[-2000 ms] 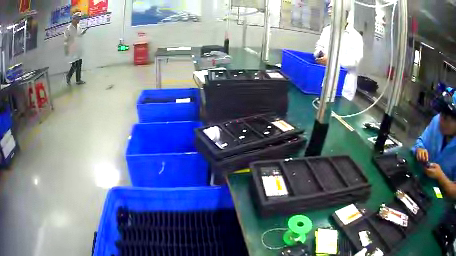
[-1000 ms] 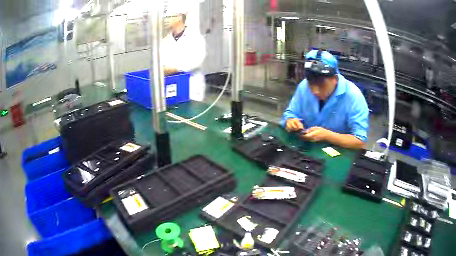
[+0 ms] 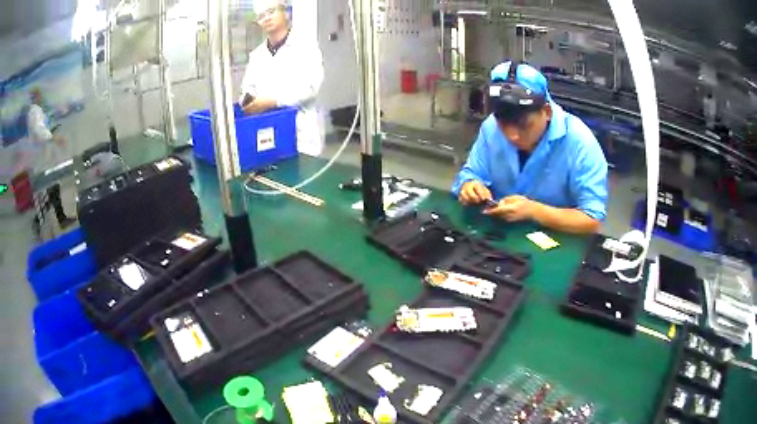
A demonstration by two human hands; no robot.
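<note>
Neither of my hands is in the picture. Nearest in front of me, a black divided tray (image 3: 415,356) lies on the green bench mat and holds pale parts. Two white-and-silver parts (image 3: 436,320) with reddish marks lie along it. A green spool (image 3: 246,392) stands at the bottom left, beside a yellow-white pad (image 3: 307,403). A small white bottle (image 3: 384,409) with a yellowish tip is at the bottom edge. A clear tray of small reddish and silver parts (image 3: 531,402) is at the bottom right. A narrow black tray (image 3: 695,377) holds rows of silver parts.
Stacked black trays (image 3: 261,310) stand on the left of the bench. Blue bins (image 3: 79,331) are beyond its left edge. Two metal posts (image 3: 371,108) rise from the bench. A person in blue (image 3: 539,166) sits across, holding a small dark item. A person in white (image 3: 286,70) stands behind a blue bin.
The view has swung to the right, bringing the seated person and right-hand trays into frame. Since the last earlier frame, the person in white has turned towards the bench.
</note>
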